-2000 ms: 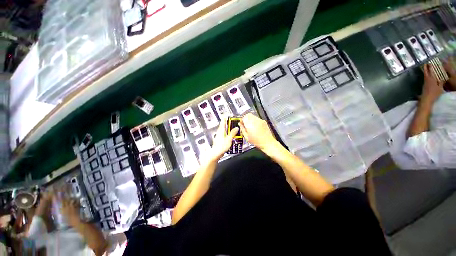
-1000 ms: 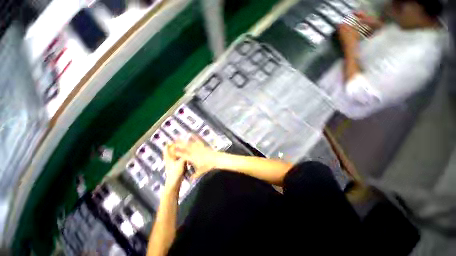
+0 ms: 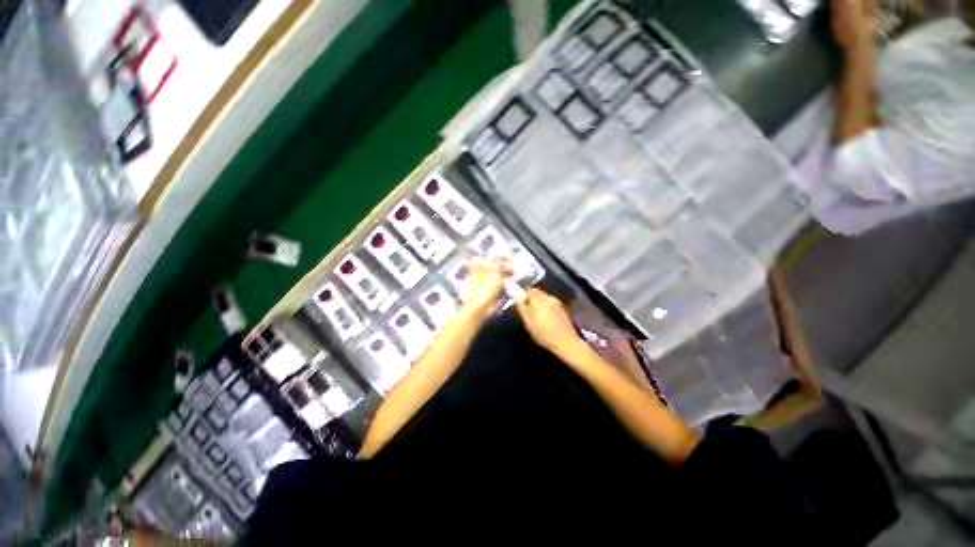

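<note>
A clear blister tray point(image 3: 312, 313) lies in front of me with two rows of white phone bodies point(image 3: 393, 254); those in the far row show a dark red spot near one end. My left hand point(image 3: 486, 280) is over the tray's near right corner. My right hand point(image 3: 543, 315) is just beside it, at the tray's right edge. Between the fingertips of both hands is a small white piece point(image 3: 514, 290), seemingly a phone body, mostly hidden by the fingers. Blur hides its details.
Right, a grey-white tray point(image 3: 631, 214) holds several black front housings point(image 3: 511, 130) at its far end. Left are a small paired-parts tray and another housing tray point(image 3: 230, 427). Single phones point(image 3: 275, 250) lie on the green belt point(image 3: 321, 160). A co-worker's arm point(image 3: 853, 75) is at upper right.
The view has swung and shifted. The yellow frame seen between my hands two seconds ago no longer shows. My hands have moved to the tray's right end, with a small white piece between them.
</note>
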